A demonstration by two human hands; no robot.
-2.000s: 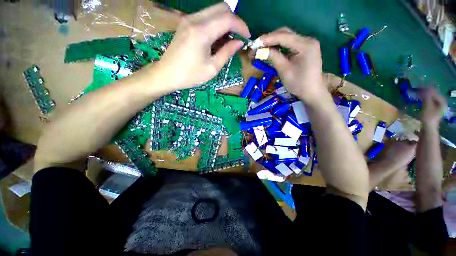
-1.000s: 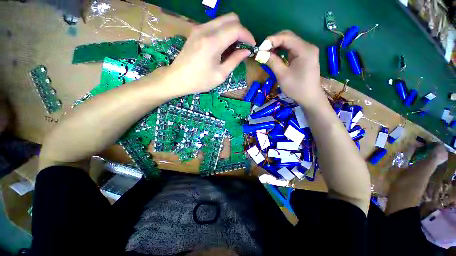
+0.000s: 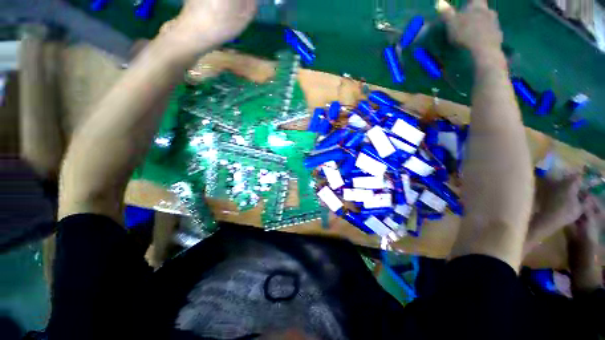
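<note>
My left hand (image 3: 215,20) is blurred and cut off by the top edge, over the green belt; its fingertips are hidden. My right hand (image 3: 472,28) reaches over the belt at the upper right, beside several blue battery cells (image 3: 427,62). A yellow cover shows on one fingertip; whether the hand holds anything is unclear. A heap of green circuit boards (image 3: 292,143) lies left of centre, below my left forearm. A heap of blue cells with white pads (image 3: 369,164) lies right of centre, between the boards and my right forearm.
The green belt (image 3: 345,33) runs behind the tan tabletop (image 3: 424,246). More cells (image 3: 524,91) lie on it at the right, and one (image 3: 300,46) at centre. Another person's hands (image 3: 564,206) are at the right edge. A blurred arm (image 3: 40,106) shows at the left.
My hands have parted from above the heaps. The left moved up and left, the right up and right across the belt. The view has shifted, and a blurred arm now shows at the left.
</note>
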